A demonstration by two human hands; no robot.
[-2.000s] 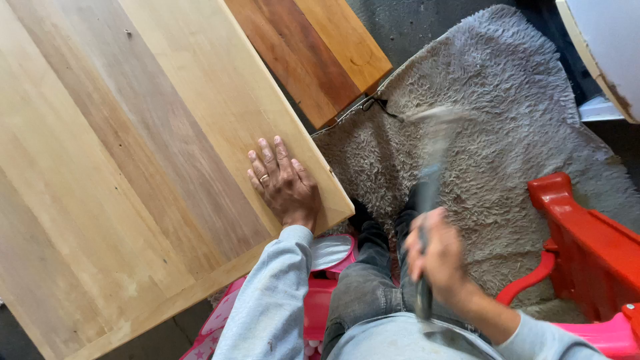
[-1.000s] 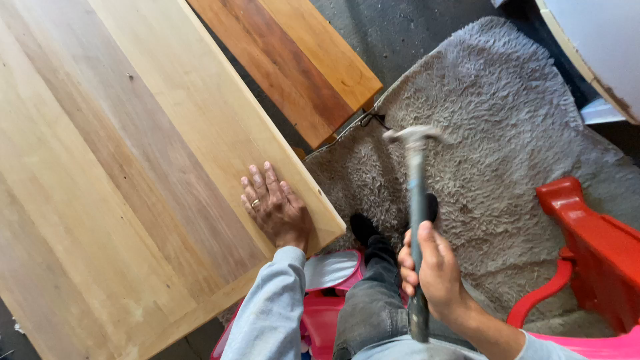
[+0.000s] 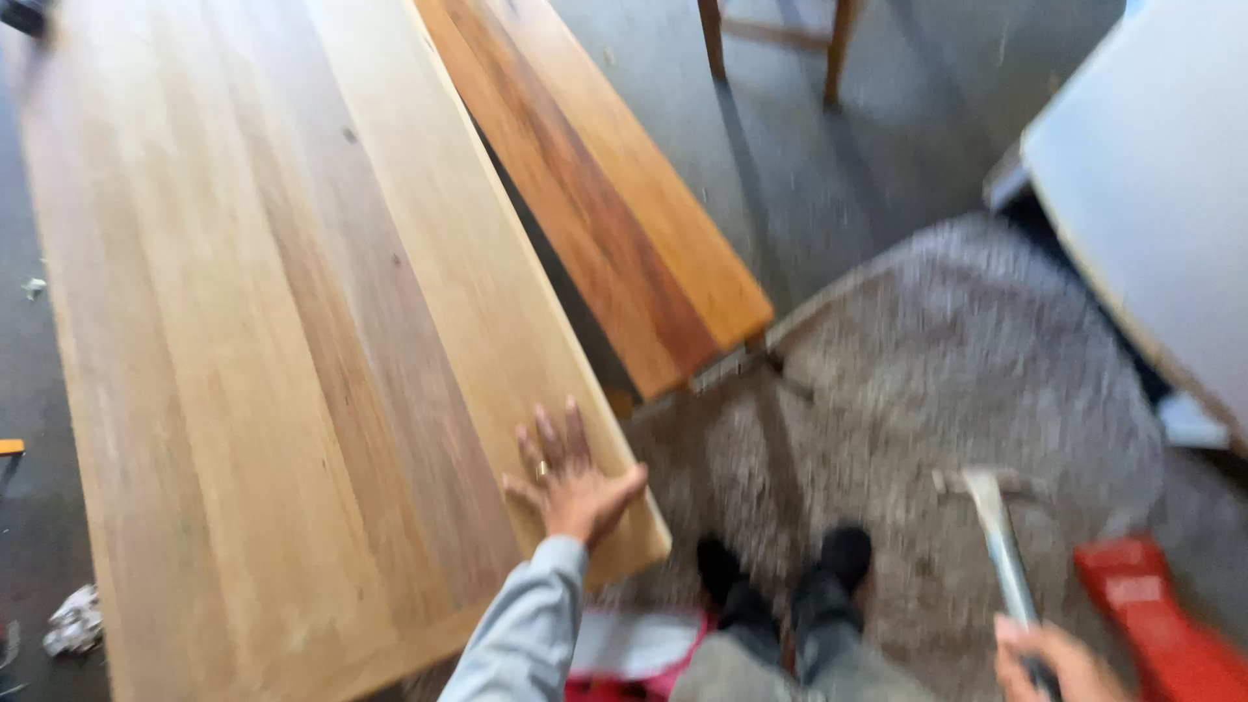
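Observation:
My left hand [image 3: 575, 487] lies with fingers spread on the near right corner of a large wooden tabletop [image 3: 322, 390], its thumb at the edge; a ring is on one finger. At the lower right, my right hand [image 3: 1048, 658] is closed around the handle of a claw hammer [image 3: 1004, 546], whose head points away from me above the rug. The hammer and right hand are somewhat blurred, and part of that hand is cut off by the frame's bottom edge.
A wooden bench [image 3: 624, 205] runs beside the tabletop. A shaggy grey rug [image 3: 926, 390] lies under my feet. A red plastic object [image 3: 1160, 614] stands at the lower right, a white-topped surface [image 3: 1160, 185] at the right, chair legs [image 3: 780, 39] at the top, crumpled paper [image 3: 76, 622] at the left.
My right hand has moved to the right, away from the tabletop, with the hammer still in it. My left thumb is now spread out to the edge. The view has shifted, showing more floor.

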